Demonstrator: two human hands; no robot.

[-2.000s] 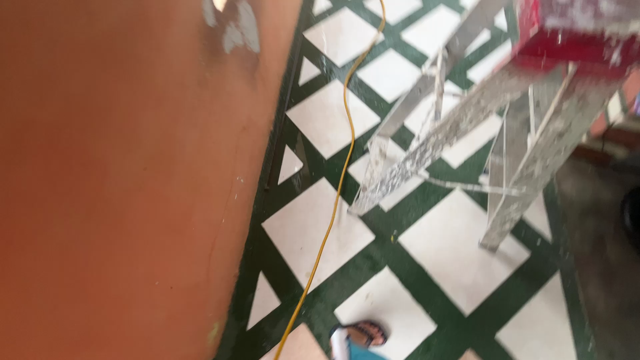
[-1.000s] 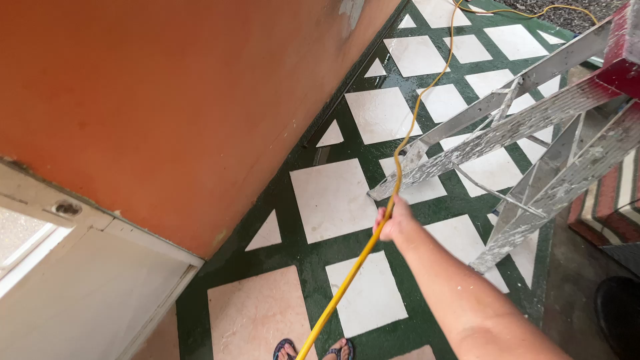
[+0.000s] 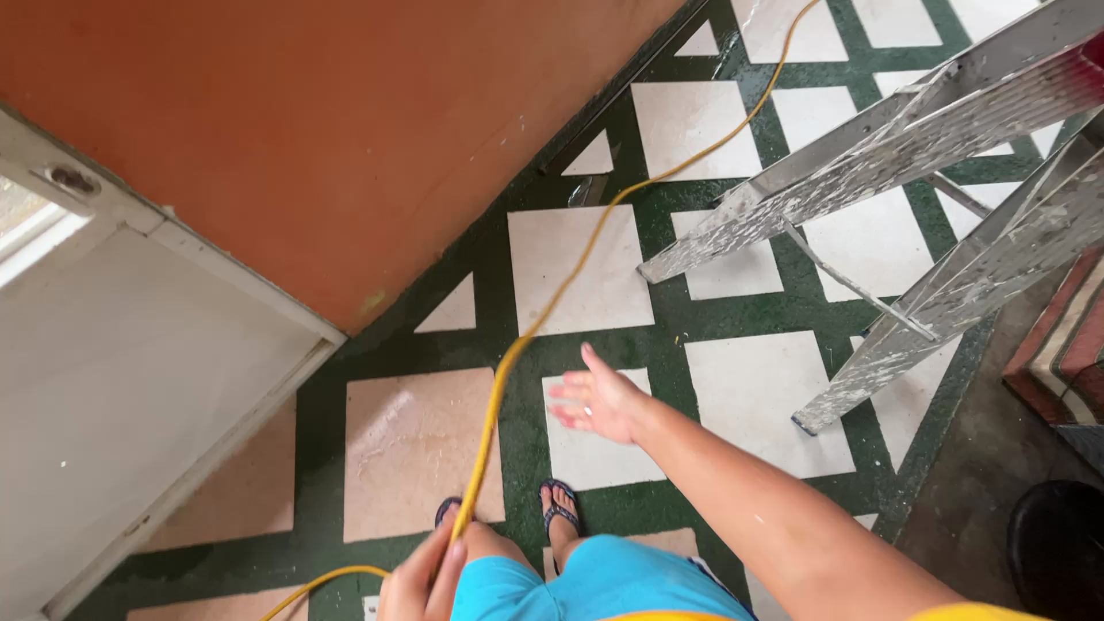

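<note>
A yellow hose or cord (image 3: 583,259) runs from the upper right across the tiled floor and rises to my left hand (image 3: 424,580) at the bottom centre. The fingers of my left hand are closed around it, and another stretch of it shows on the floor to the left. My right hand (image 3: 599,398) reaches in from the right, fingers spread and holding nothing, just to the right of the yellow line and above a white tile.
A paint-spattered aluminium stepladder (image 3: 871,155) stands at the right. An orange wall (image 3: 328,129) and a white door (image 3: 164,371) are at the left. Striped steps (image 3: 1065,345) and a dark round object (image 3: 1056,543) lie at the right edge. The floor looks wet in places.
One second ago my right hand gripped the yellow line; now it is off it, fingers apart. My left hand has come into view holding the line.
</note>
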